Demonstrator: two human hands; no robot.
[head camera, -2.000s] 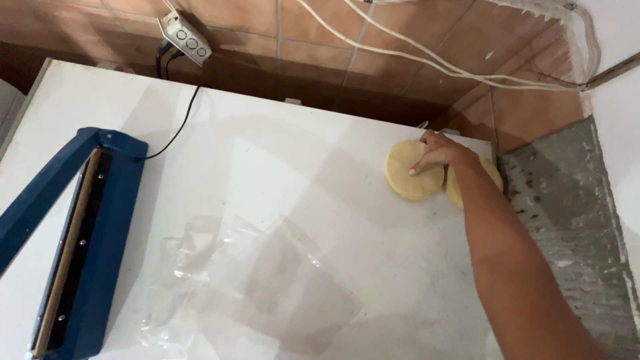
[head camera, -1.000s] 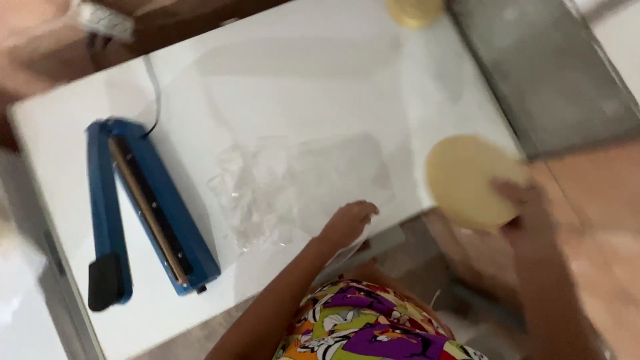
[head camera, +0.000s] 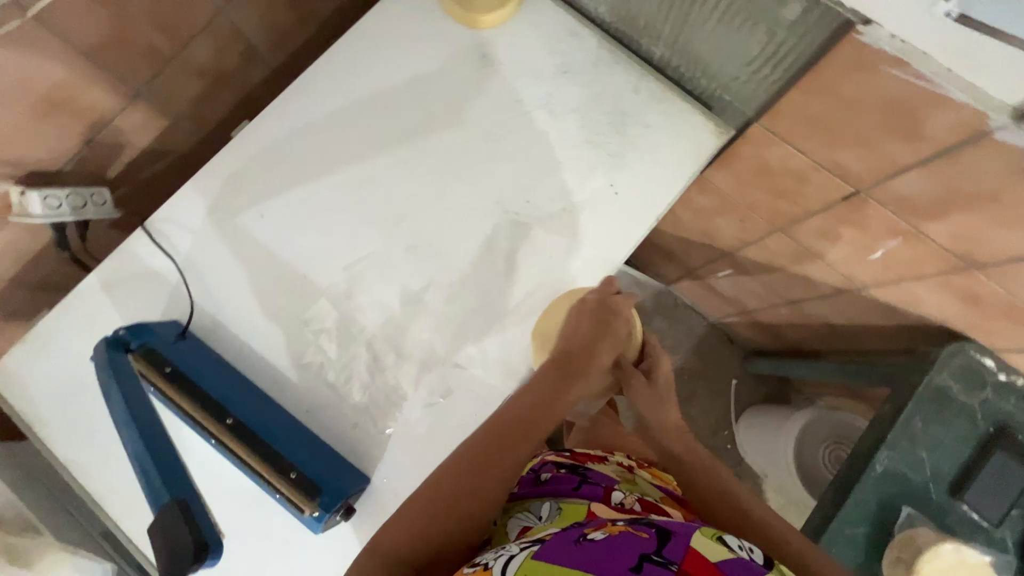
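Observation:
My left hand (head camera: 596, 332) lies over a round, pale yellow disc (head camera: 554, 320), perhaps a stack of flat dough rounds, at the near edge of the white table. My right hand (head camera: 652, 380) grips the disc's lower right side, its fingers touching the left hand. Some clear plastic shows beneath the hands. Crumpled clear plastic bags (head camera: 360, 352) lie on the tabletop to the left. Another pale yellow round stack (head camera: 480, 10) rests at the table's far end, cut off by the frame. A blue impulse heat sealer (head camera: 256, 424) stands at left with its arm raised or swung apart.
The sealer's black cord runs off the white table (head camera: 384, 160) near a white outlet box (head camera: 64, 204). To the right are a green table (head camera: 896, 456) with a dark rectangular object, a bagged pale round item (head camera: 932, 552), and a white bucket-like container (head camera: 808, 448) below.
My right hand has brought a yellow disc from the table's far end to its near edge. My left hand has come onto the disc beside it. The view has swung round.

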